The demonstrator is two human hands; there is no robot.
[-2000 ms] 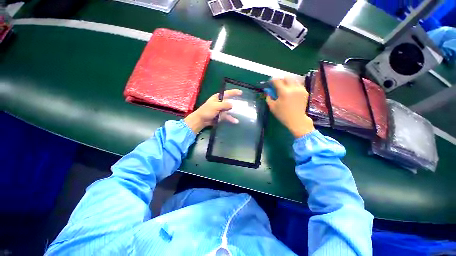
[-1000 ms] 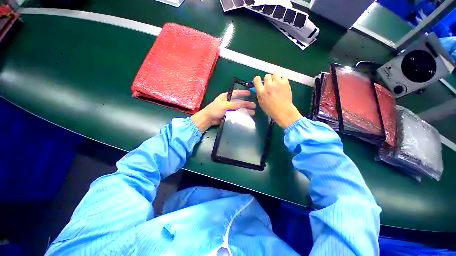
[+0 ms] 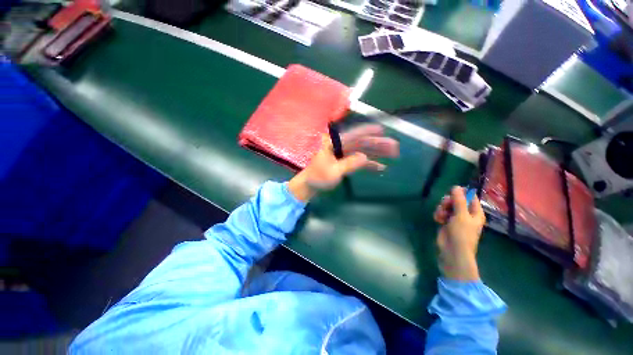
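Note:
A clear, black-bordered touch panel (image 3: 399,166) is blurred and held above the green bench, its border turned sideways. My left hand (image 3: 350,156) holds it by its left side, with the fingers spread behind or across the glass. My right hand (image 3: 459,211) is off the panel, to its lower right, closed around a small blue hand tool (image 3: 471,196) that is mostly hidden by the fingers. A stack of red bubble bags (image 3: 298,111) lies behind my left hand.
Black-bordered panels on red bags (image 3: 541,201) lie at the right, beside clear bubble bags (image 3: 611,263). A grey-white box with a round black face (image 3: 621,156) stands behind them. White sheets with black rectangles (image 3: 444,66) lie at the far side. The green bench (image 3: 173,118) has a curved front edge.
My left hand has lifted and turned the panel. My right hand has moved away from its top edge, down and right, with the blue tool. The view has shifted.

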